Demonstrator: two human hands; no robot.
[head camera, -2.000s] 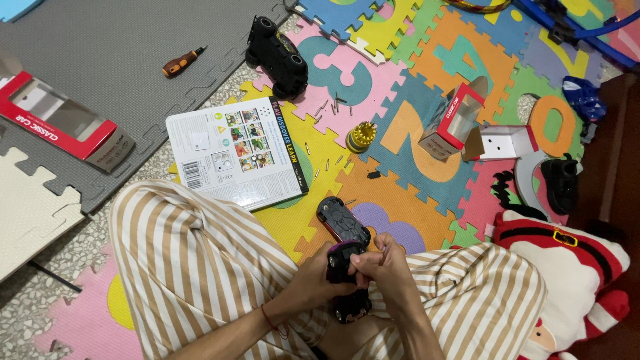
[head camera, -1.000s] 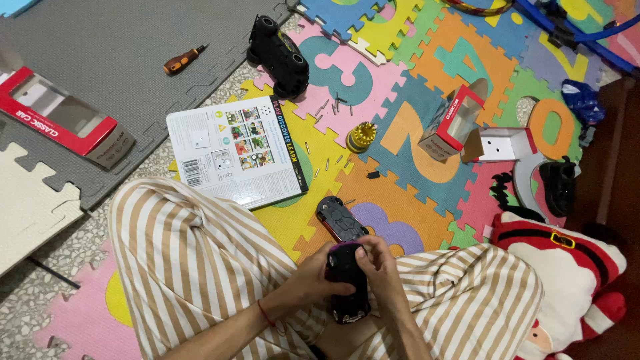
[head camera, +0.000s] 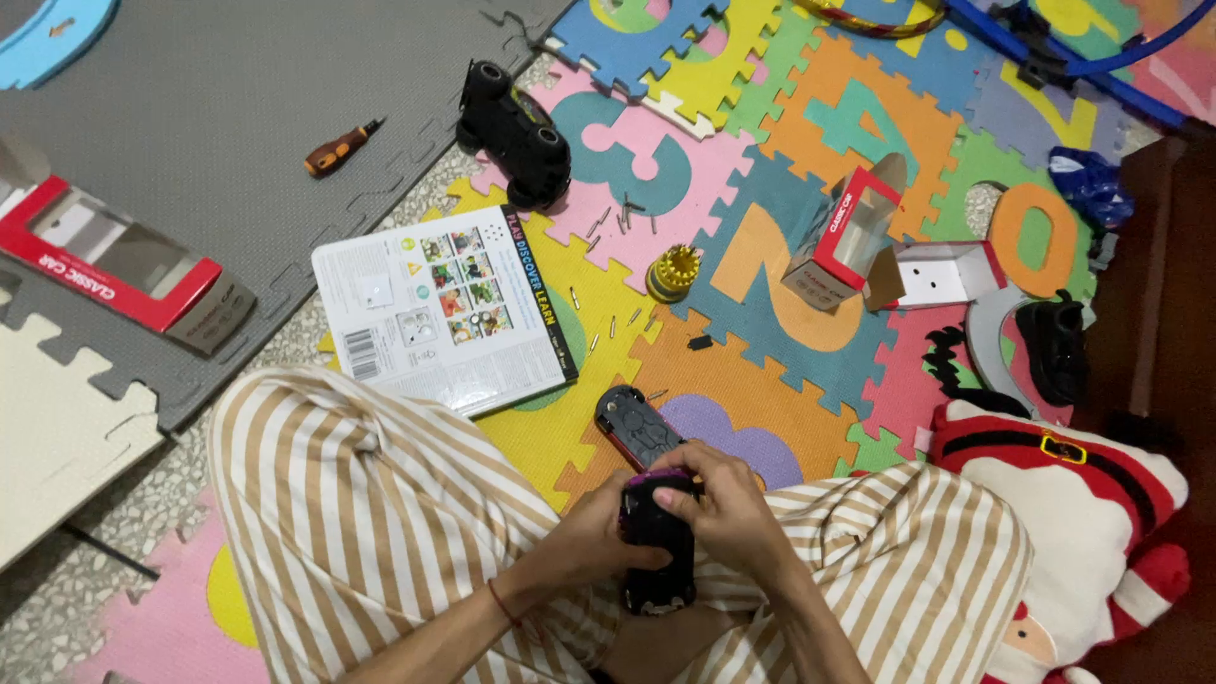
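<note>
A black toy car part (head camera: 655, 551) with a purple edge is held between both hands over my lap. My left hand (head camera: 594, 532) grips its left side, the thumb across its dark face. My right hand (head camera: 727, 499) holds the upper end, thumb pressed on the surface. Just beyond them a second toy car (head camera: 641, 427) lies underside up on the foam mat, partly hidden by my right hand. Screwdriver bits (head camera: 622, 223) are scattered on the mat near a yellow bit holder (head camera: 674, 274). A small black piece (head camera: 699, 342) lies nearby.
A board book (head camera: 446, 313) lies ahead of my knee. Beyond it are an overturned black toy vehicle (head camera: 518, 133) and a screwdriver (head camera: 342, 149). Opened red car boxes (head camera: 114, 256) lie left and right. A Santa plush (head camera: 1064, 494) and a black shoe (head camera: 1053, 347) are at the right.
My fingers have shifted on the black car part. Two seconds ago it was more covered by both hands; now more of its dark face shows, with my right thumb at its upper end.
</note>
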